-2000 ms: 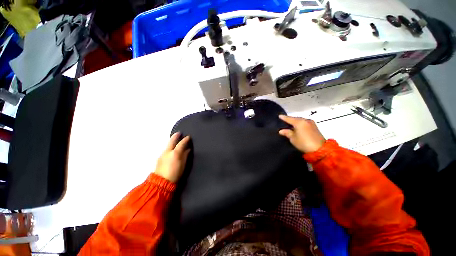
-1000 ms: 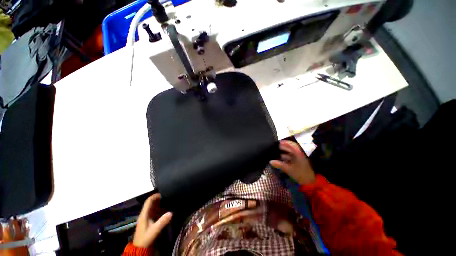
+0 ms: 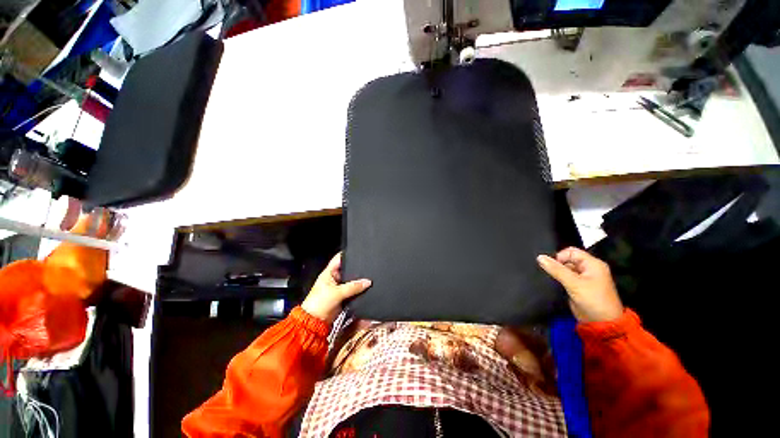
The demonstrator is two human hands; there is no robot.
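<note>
A black rounded panel [image 3: 449,188] lies smooth dark side up, its far end under the presser foot [image 3: 438,62] of the white sewing machine [image 3: 425,34]. Its near part extends over the table's front edge above the lap. My left hand [image 3: 329,292] grips the near left corner, thumb on top. My right hand [image 3: 587,281] grips the near right edge, thumb on top. The fingers under the panel are hidden. No strip shows on this face.
A thick black padded piece [image 3: 154,120] lies at the table's left. Thread snips [image 3: 665,115] lie on the bed at right. A black fabric pile [image 3: 676,210] is at the right, beyond the table's front edge. An orange bag [image 3: 38,308] is at far left.
The panel, earlier partly bunched and drooping at the near end, is now stretched flat. Both hands hold its near corners. The view has shifted, with the machine now higher in the picture.
</note>
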